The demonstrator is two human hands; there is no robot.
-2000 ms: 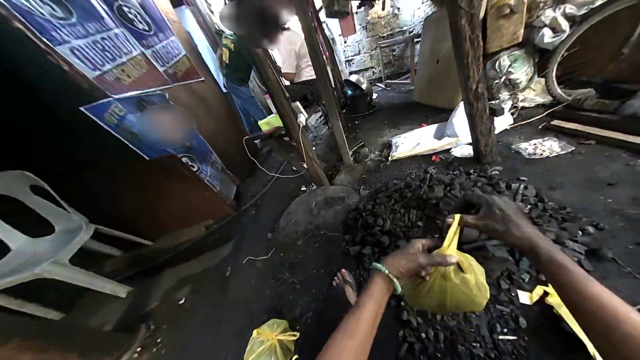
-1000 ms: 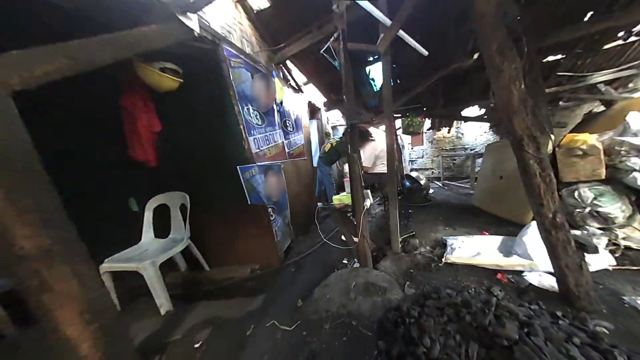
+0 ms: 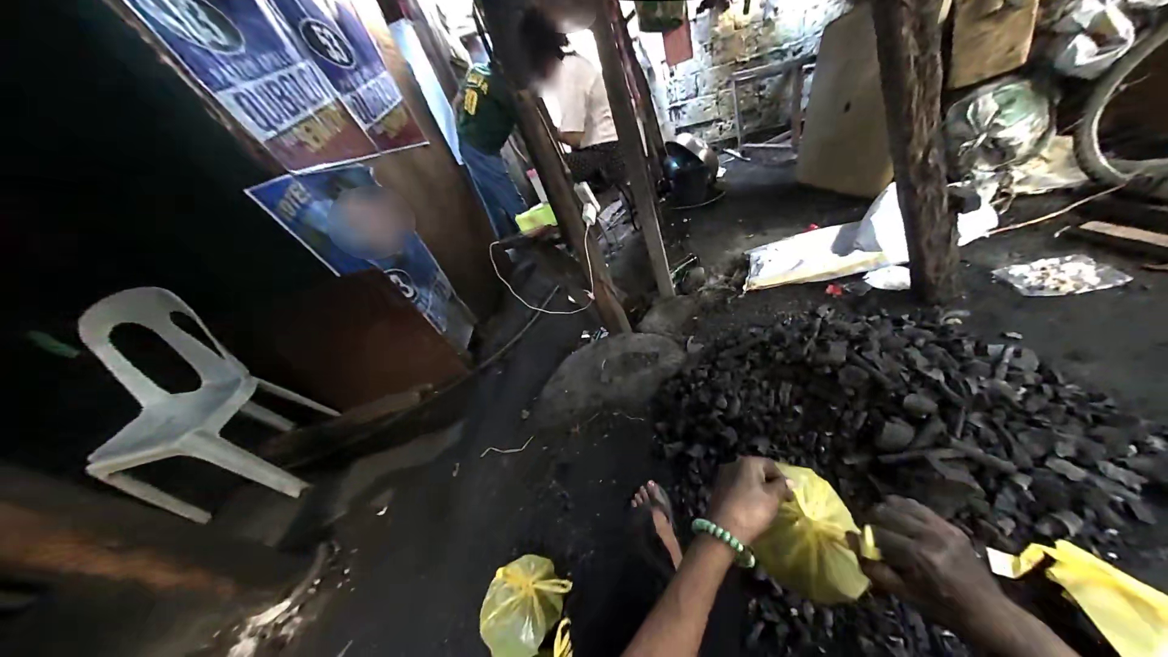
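Observation:
A filled yellow plastic bag (image 3: 812, 538) hangs between my hands, in front of the heap of charcoal (image 3: 885, 411). My left hand (image 3: 750, 497), with a green bead bracelet at the wrist, grips the bag's upper left side. My right hand (image 3: 926, 552) pinches a yellow end at the bag's right side. Another tied yellow plastic bag (image 3: 522, 607) sits on the dark ground to the left of my arms. More yellow plastic (image 3: 1104, 593) lies at the lower right, beside the charcoal.
A white plastic chair (image 3: 196, 401) stands at the left. Wooden posts (image 3: 922, 155) rise beyond the heap, near a white sack (image 3: 812, 255). A rounded stone (image 3: 611, 379) borders the charcoal. Two people (image 3: 584, 100) are in the background. A sandalled foot (image 3: 655, 506) is near my left forearm.
The view swung up, hiding my hands, then came back down. Two seconds ago the yellow bag's top was pulled upward between my hands; now my hands are at its two sides.

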